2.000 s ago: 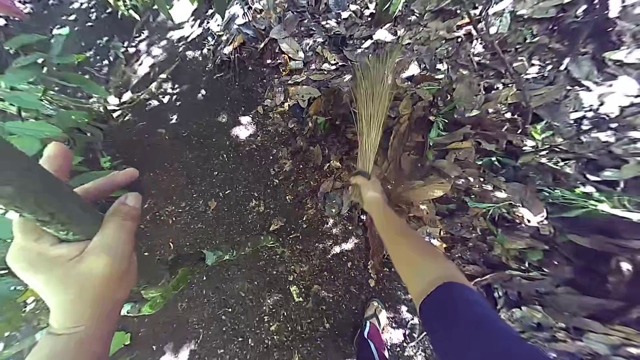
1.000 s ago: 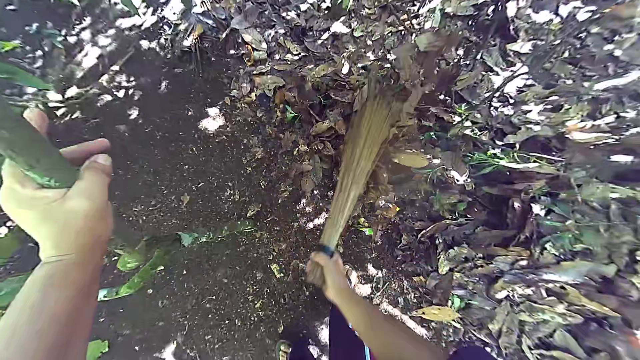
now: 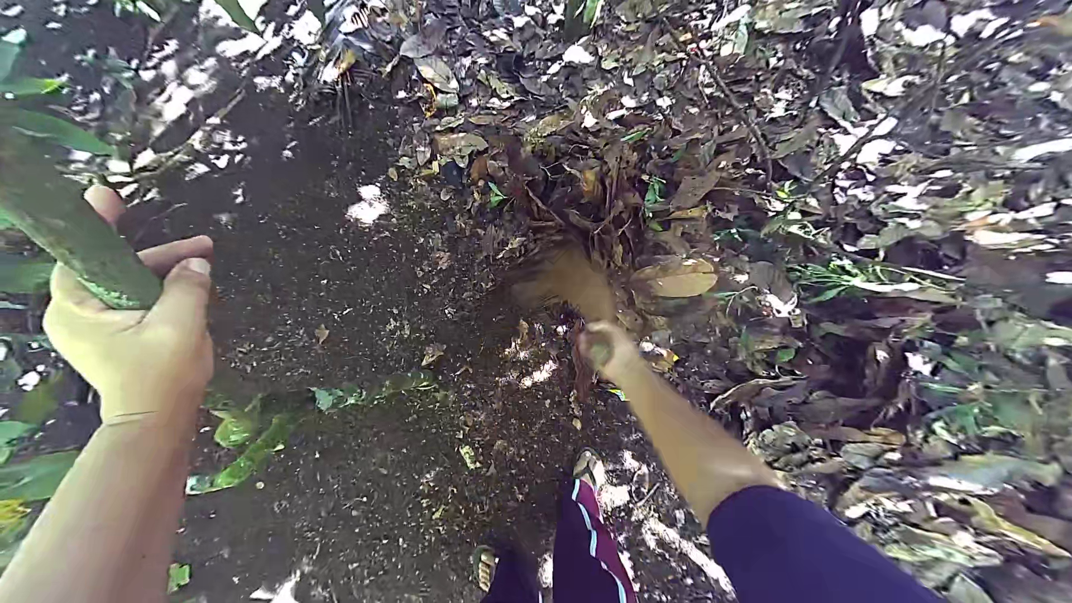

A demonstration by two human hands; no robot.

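Note:
At the left of the head view, my left hand (image 3: 138, 335) is closed around the end of a thick greenish length (image 3: 75, 222), perhaps a stem or branch; its far end runs out of the frame. My right hand (image 3: 607, 352), right of the middle, grips a broom of thin stiff bristles (image 3: 569, 280). The bristles are blurred and spread up and to the left, low over the dark soil at the edge of brown dry leaves (image 3: 603, 201). A large tan leaf (image 3: 674, 278) lies just right of the bristles.
Dark bare soil (image 3: 335, 335) stretches down the middle left. Thick leaf litter (image 3: 837, 167) covers the top and right. Green plants (image 3: 33, 477) stand at the left edge. My feet, one in a sandal (image 3: 588, 469), are at the bottom.
The broom has swung from pointing up and right to lying lower and more to the left. My right hand has moved up from near my legs. My left hand keeps its hold on the greenish length.

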